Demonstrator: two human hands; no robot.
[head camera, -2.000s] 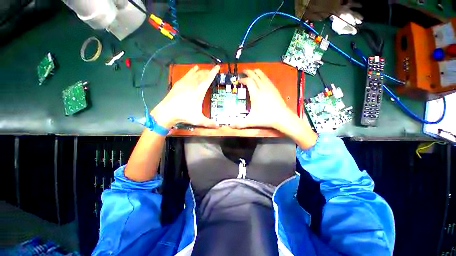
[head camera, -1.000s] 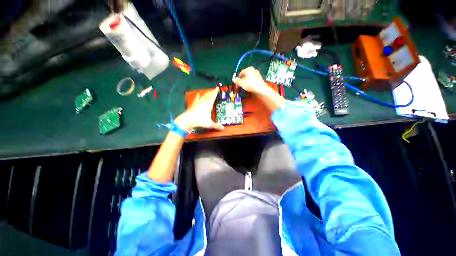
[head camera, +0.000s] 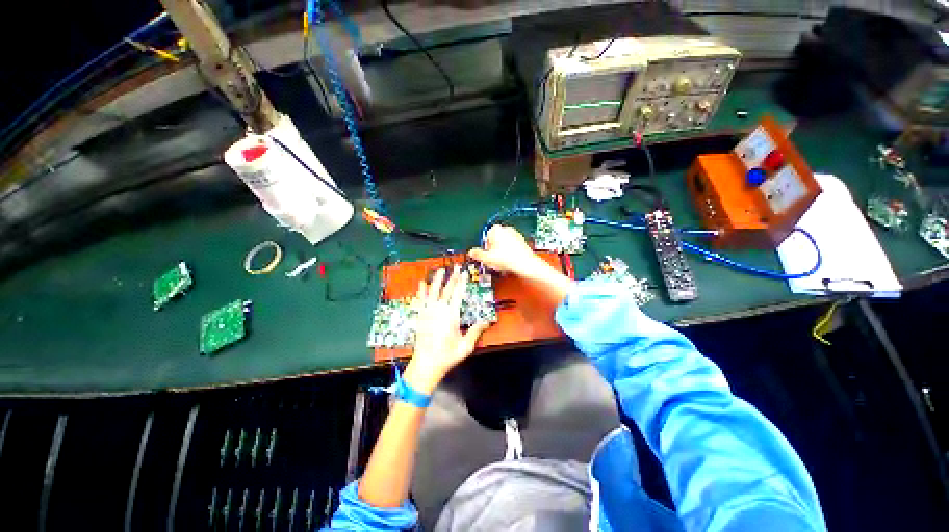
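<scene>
The orange-red test fixture (head camera: 531, 324) lies at the bench's front edge. A circuit board (head camera: 479, 301) sits on it near the connector bar, partly under my left hand. Another board (head camera: 391, 324) lies at the fixture's left side, left of my left hand. My left hand (head camera: 442, 320), with a blue wrist strap, lies palm down with fingers spread over the boards; whether it grips one cannot be told. My right hand (head camera: 505, 253) is closed around the end of the blue cable (head camera: 497, 216) at the fixture's back edge; its fingertips are small and blurred.
More boards lie right (head camera: 560, 230) and left (head camera: 223, 325) of the fixture. A remote control (head camera: 671, 255), orange box (head camera: 728, 197) and clipboard paper (head camera: 858, 244) are at right. An oscilloscope (head camera: 640, 91) stands behind. A white roll (head camera: 291, 187) and tape ring (head camera: 262, 258) are at back left.
The view has tilted up, showing the oscilloscope. My right hand moved from beside the board to the blue cable. My left hand now lies over the boards, and a second board shows at the fixture's left.
</scene>
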